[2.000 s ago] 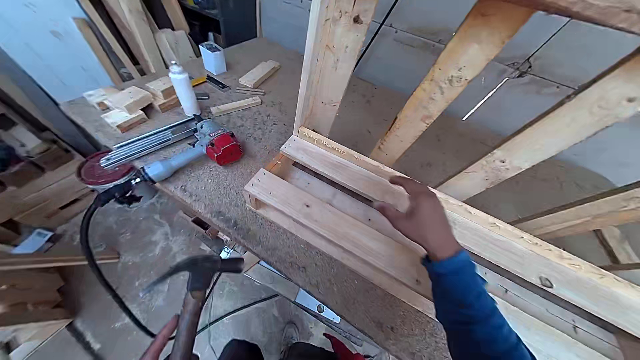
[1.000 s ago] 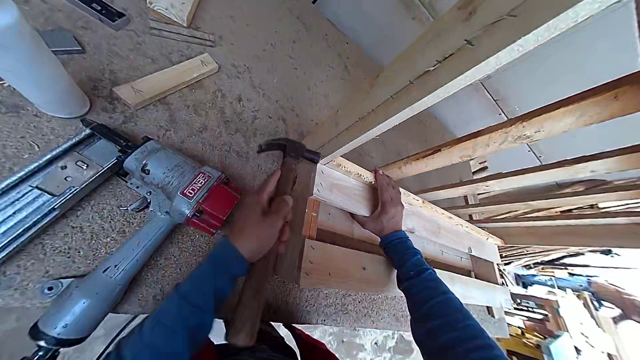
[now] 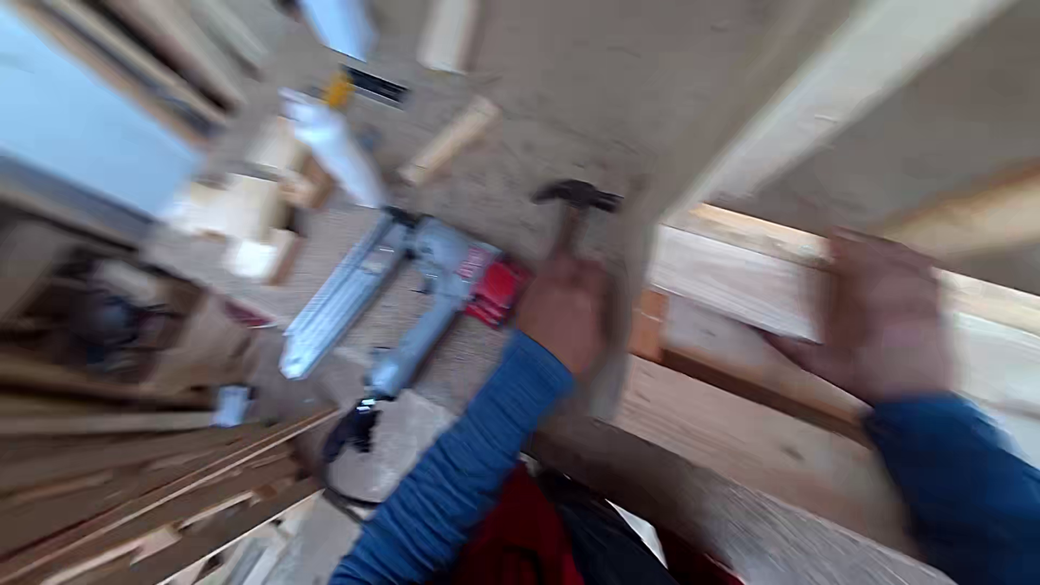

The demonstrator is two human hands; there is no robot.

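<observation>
The picture is blurred by motion. My left hand (image 3: 565,309) is closed around the wooden handle of a claw hammer (image 3: 578,195), whose dark head lies over the workbench. To the right, my right hand (image 3: 881,317) is at the upper slat (image 3: 731,272) of a wooden frame, its thumb spread from the fingers; blur hides whether it grips the slat. A lower board (image 3: 731,431) of the frame runs nearer to me. Just left of my left hand lies a grey and red pneumatic nailer (image 3: 447,268), with its long magazine pointing down and left.
A white bottle (image 3: 333,146), wood offcuts (image 3: 244,211) and a short wood strip (image 3: 451,140) are on the workbench (image 3: 569,106). A black and yellow tool (image 3: 366,85) lies behind. Upright timbers (image 3: 845,97) rise at upper right. Stacked lumber (image 3: 162,487) fills the lower left.
The view has swung back leftward since one second ago. Two seconds ago the hammer was off the bench's front edge; now it is over the bench top. My right hand remains at the frame.
</observation>
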